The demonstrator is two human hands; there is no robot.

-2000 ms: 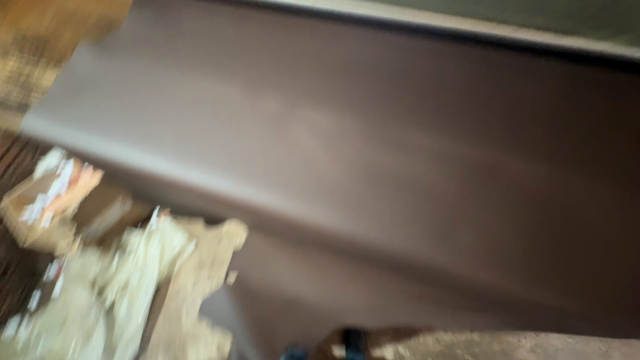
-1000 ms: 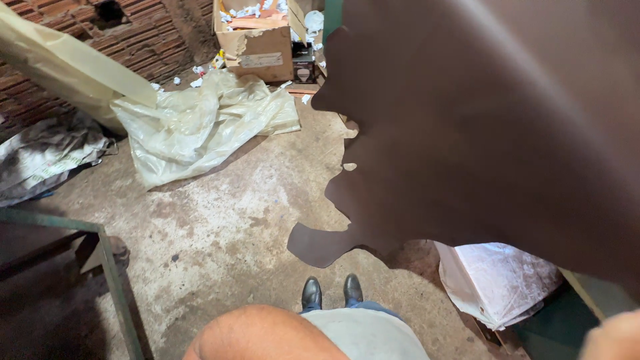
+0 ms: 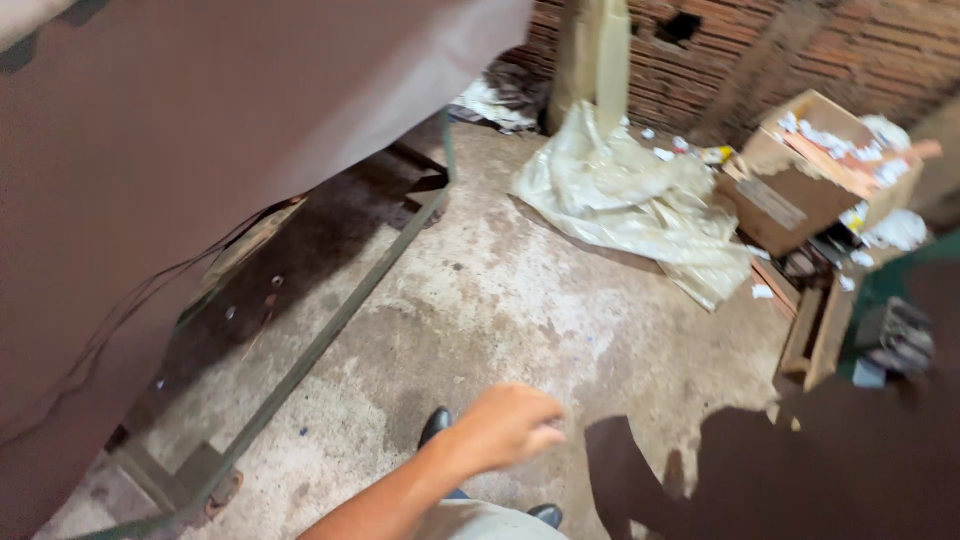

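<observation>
My left hand (image 3: 514,424) hangs over the concrete floor near the bottom middle, blurred, its fingers curled with nothing visible in them. It touches neither brown sheet. To its right lies a dark brown hide, seemingly leather (image 3: 757,472), with a ragged, lobed edge. A large smooth brown sheet (image 3: 172,142) fills the upper left, its lower edge hanging above a metal frame. My right hand is not in view. A pale blurred shape at the top left corner cannot be made out.
A green metal frame (image 3: 330,334) runs along the floor at left. Crumpled translucent plastic sheeting (image 3: 622,195) lies ahead. A cardboard box (image 3: 795,199) of scraps stands at the right near a brick wall (image 3: 862,45). Thin dark cables (image 3: 169,271) hang at the left.
The view has swung far to the left. My left hand now shows over the floor; one second ago only a bare arm part showed at the bottom.
</observation>
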